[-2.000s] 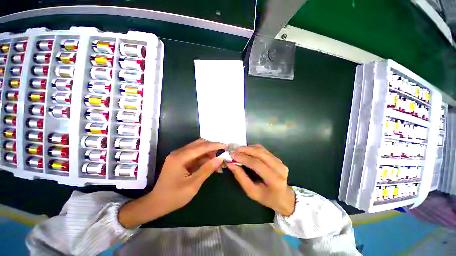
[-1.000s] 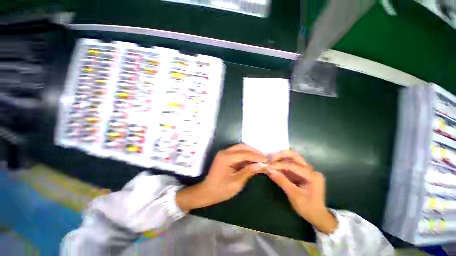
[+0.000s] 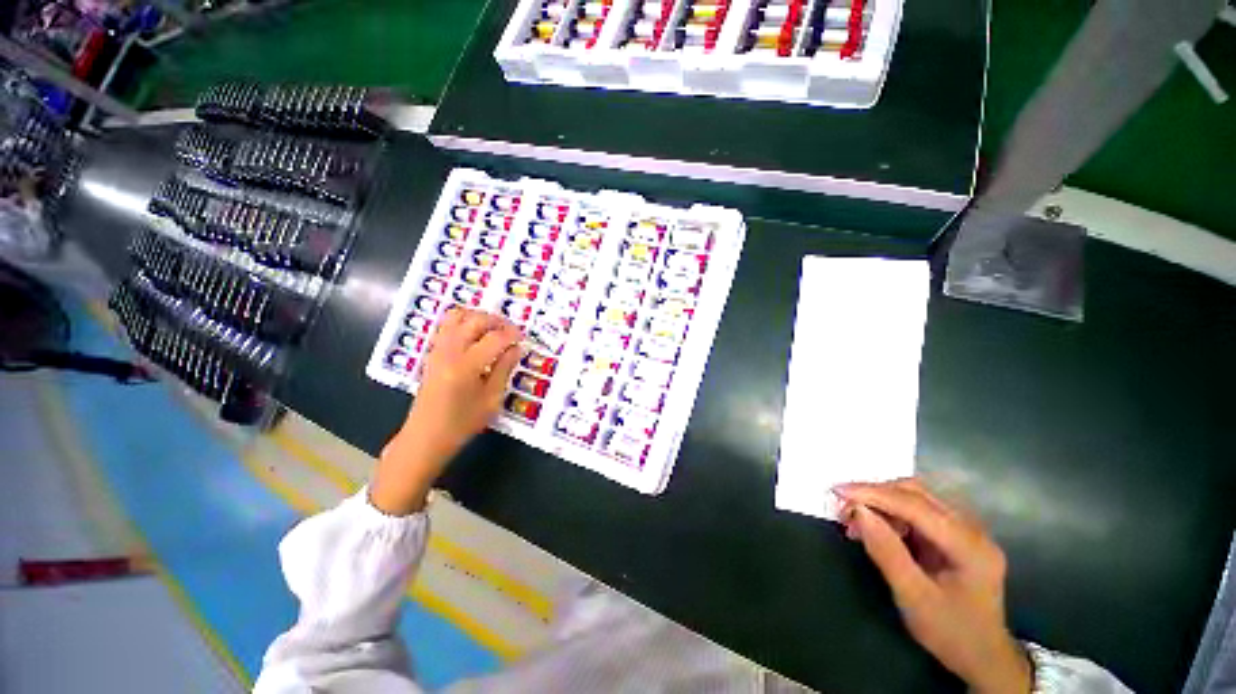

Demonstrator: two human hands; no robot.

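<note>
My left hand (image 3: 468,380) is over the left tray (image 3: 698,359). Its fingertips pinch a cylindrical component with a white wrap (image 3: 545,335), tilted at a pocket in a middle column; the fingers partly hide it. The tray holds rows of red-ended components with white or yellow bands. My right hand (image 3: 949,563) has thumb and forefinger closed at the lower edge of the white sheet (image 3: 857,380), which lies flat on the dark green mat. Whether a separate strip is between those fingertips cannot be told.
An upper tray (image 3: 691,71) of similar components stands on the raised surface beyond the bench edge. A grey metal post with a square base plate (image 3: 1017,264) is at the upper right. Black ridged racks (image 3: 237,244) lie at far left. A pale tray edge shows at lower right.
The view has swung left. My hands, together below the sheet before, are apart: the left has moved to the left tray with a component, the right to the sheet's lower edge.
</note>
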